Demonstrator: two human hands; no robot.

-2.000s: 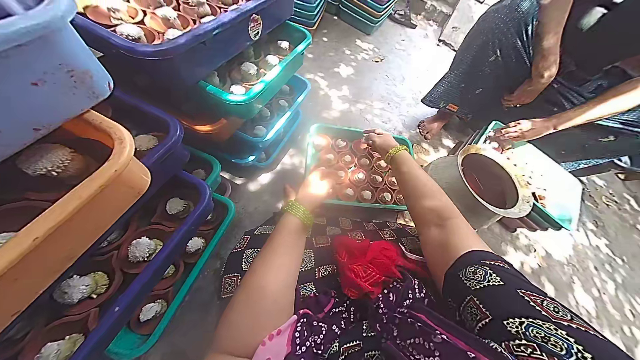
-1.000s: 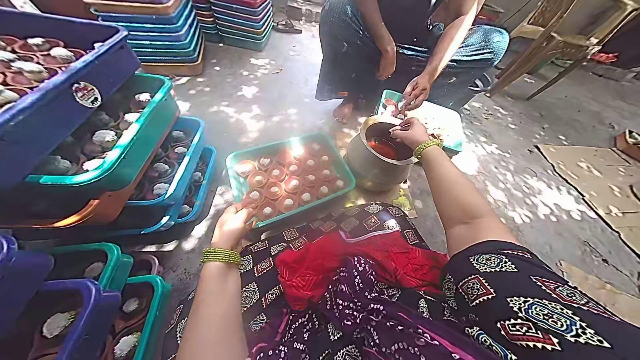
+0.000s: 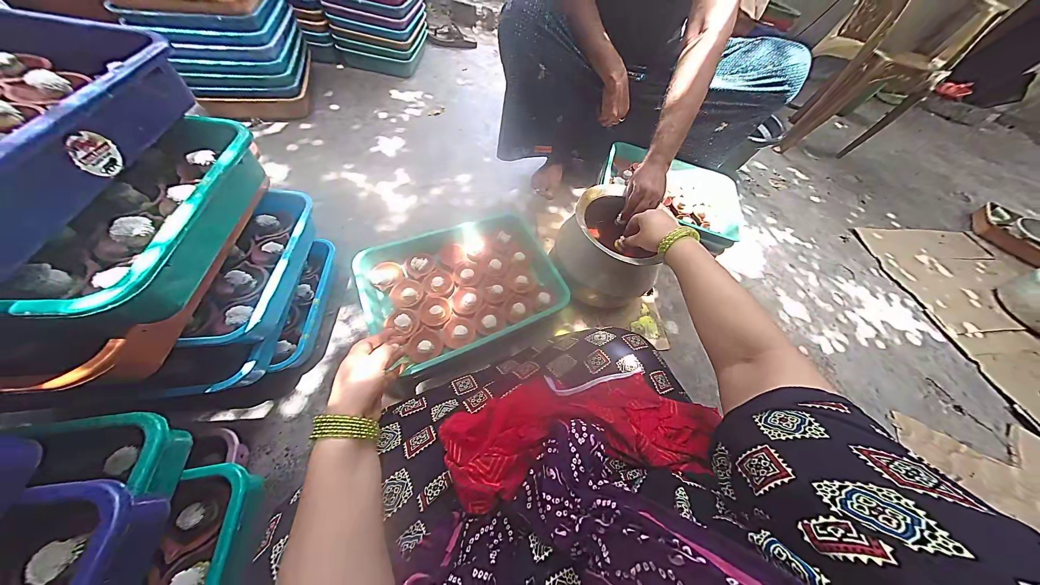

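My left hand (image 3: pixel 366 374) grips the near left corner of a green plastic tray (image 3: pixel 487 345) on the ground, filled with small clay cups (image 3: pixel 435 312) that each hold a whitish lump. My right hand (image 3: pixel 647 231) reaches into the mouth of a metal pot (image 3: pixel 605 272) holding dark reddish liquid; its fingertips are partly hidden, and whether they pinch something I cannot tell. Another person's hand (image 3: pixel 646 188) dips into the same pot right beside mine. Behind the pot a second green tray (image 3: pixel 719 237) carries more cups and a white sheet or lid.
Stacked plastic trays (image 3: pixel 154 268) of filled cups rise close on the left. More tray stacks (image 3: pixel 244 65) stand at the back left. The other person sits facing me across the pot. Flattened cardboard (image 3: pixel 934 284) lies at the right, with chairs (image 3: pixel 894 57) behind.
My right hand has gone from the far edge of the tray of cups to the pot. My left hand has come to the tray's near left corner. The view has swung right.
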